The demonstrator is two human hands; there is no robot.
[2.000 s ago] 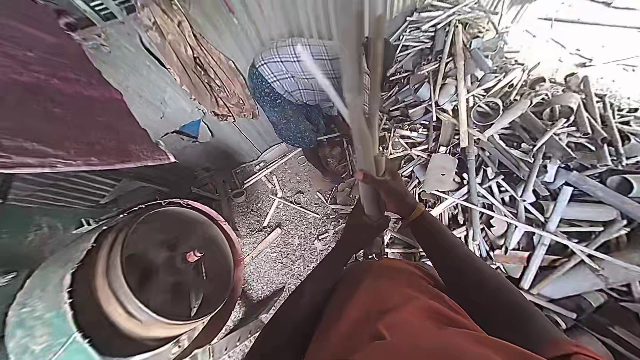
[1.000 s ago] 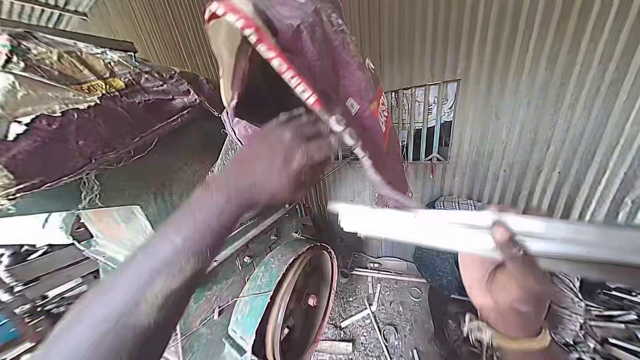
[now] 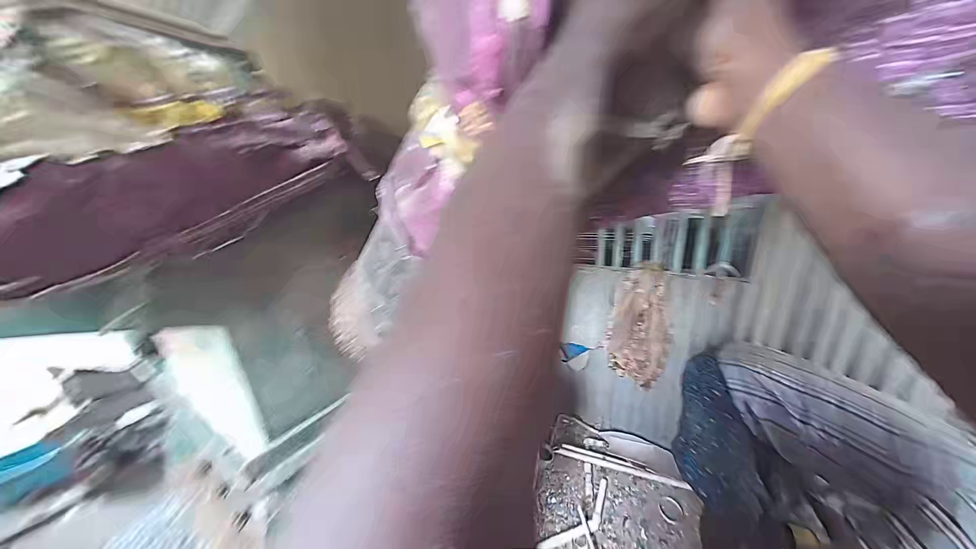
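Observation:
High in the view and badly blurred, my left hand (image 3: 644, 57) reaches to a purple woven sack (image 3: 633, 194), its forearm crossing the middle of the view. My right hand (image 3: 728, 69) is close beside it, with a yellow band (image 3: 785, 91) around the wrist. Purple sacking shows on both sides of the hands and just below them. Blur and the arms hide the fingers, so what either hand grips cannot be told. A pink and clear plastic bundle (image 3: 412, 198) hangs left of my left forearm.
Another person in a striped cloth (image 3: 831, 427) bends low at the lower right by a corrugated metal wall (image 3: 823, 305). White pipe pieces (image 3: 598, 507) lie on the littered ground. A barred window (image 3: 671, 240) is behind my hands; a purple tarp (image 3: 152, 206) spans the left.
My right hand has moved up beside my left hand at the purple sack. The pale pipes it held a second ago no longer show. The view has swung up and left from the pipe pile.

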